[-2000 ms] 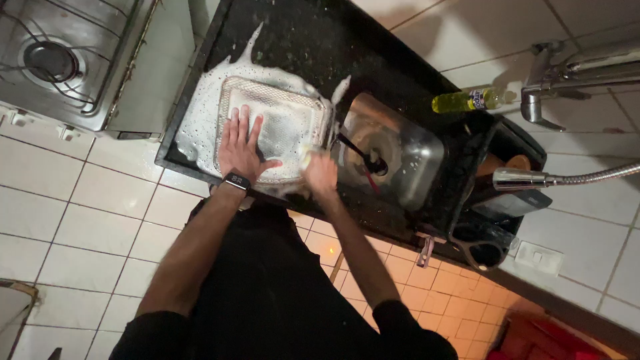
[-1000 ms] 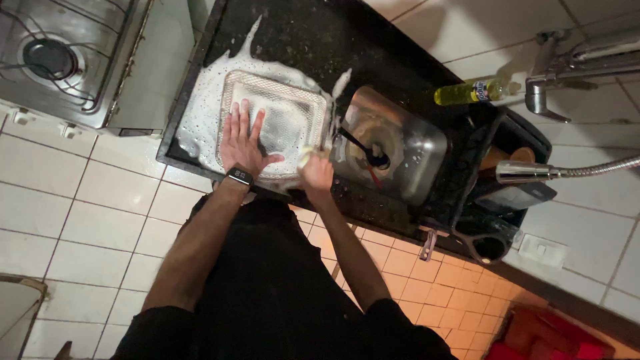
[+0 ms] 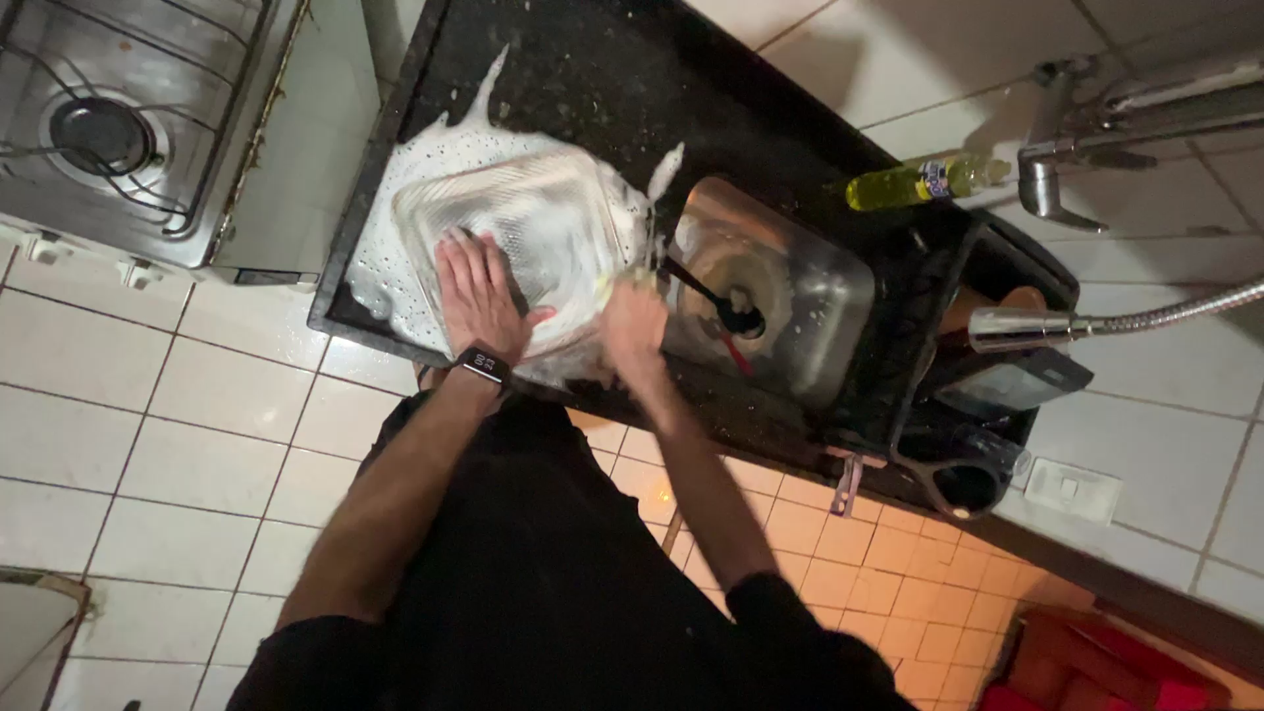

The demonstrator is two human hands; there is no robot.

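Observation:
A soapy square metal tray (image 3: 563,212) with a textured surface lies in white suds on the dark stone countertop (image 3: 632,69). My left hand (image 3: 481,296), with a watch on its wrist, rests flat on the tray's near left part, fingers spread. At the tray's right edge is my right hand (image 3: 633,318), blurred and closed on a small pale yellow thing (image 3: 607,286), probably a sponge, mostly hidden by the fingers. Just right of that hand, a black utensil (image 3: 736,314) and a red-handled one (image 3: 736,357) lie in the steel sink (image 3: 825,326).
A yellow-green dish soap bottle (image 3: 899,186) lies behind the sink, near the faucet (image 3: 1042,178). On the right, a black dish rack (image 3: 913,395) holds several items under a metal spray head (image 3: 1022,328). The gas stove (image 3: 222,212) stands left of the counter.
The tray now lies turned and tilted differently under my left hand, its far edge slanting up to the right. My right hand stays by its right edge.

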